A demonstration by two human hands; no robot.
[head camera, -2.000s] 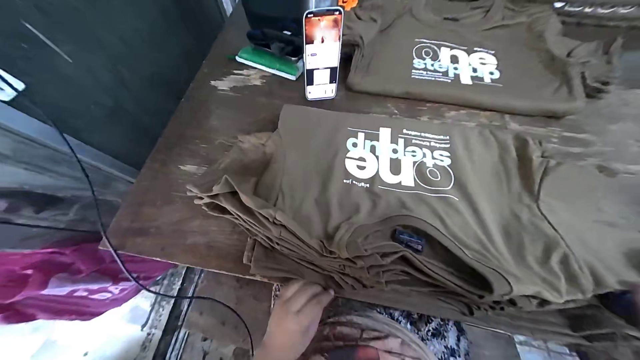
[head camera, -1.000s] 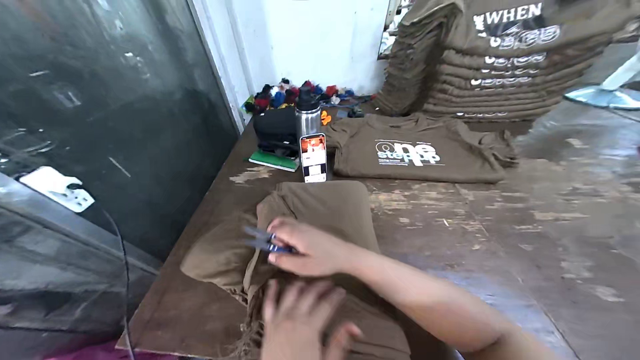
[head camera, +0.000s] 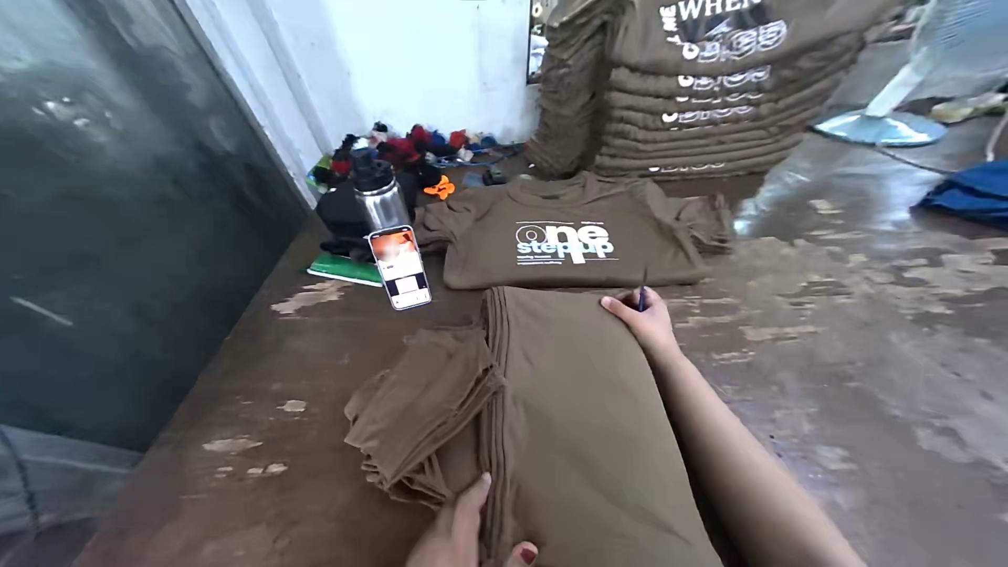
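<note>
A stack of brown T-shirts (head camera: pixel 587 417), folded lengthwise, lies on the worn wooden table with its sleeves (head camera: pixel 429 402) spread to the left. My left hand (head camera: pixel 465 528) grips the stack's near left edge, with the thumb on the layered folds. At the far right corner of the stack, my right hand (head camera: pixel 642 315) pinches the cloth while a small dark tool (head camera: pixel 642 298), apparently thread snips, sits between its fingers. Just beyond lies another folded brown T-shirt (head camera: pixel 571 236) with white and light blue print.
A phone (head camera: pixel 400 268) leans on a steel bottle (head camera: pixel 382 197) beside a green-and-white item (head camera: pixel 345 269). Behind them are colourful yarn scraps (head camera: pixel 409 150) and an orange item (head camera: pixel 439 187). A tall pile of printed brown shirts (head camera: pixel 709 102), a fan base (head camera: pixel 880 127) and blue cloth (head camera: pixel 969 197) stand farther back.
The front shirts showed their print two seconds ago; now they are folded lengthwise with plain cloth up. My right hand has moved from mid-stack to the far right corner. The view has shifted.
</note>
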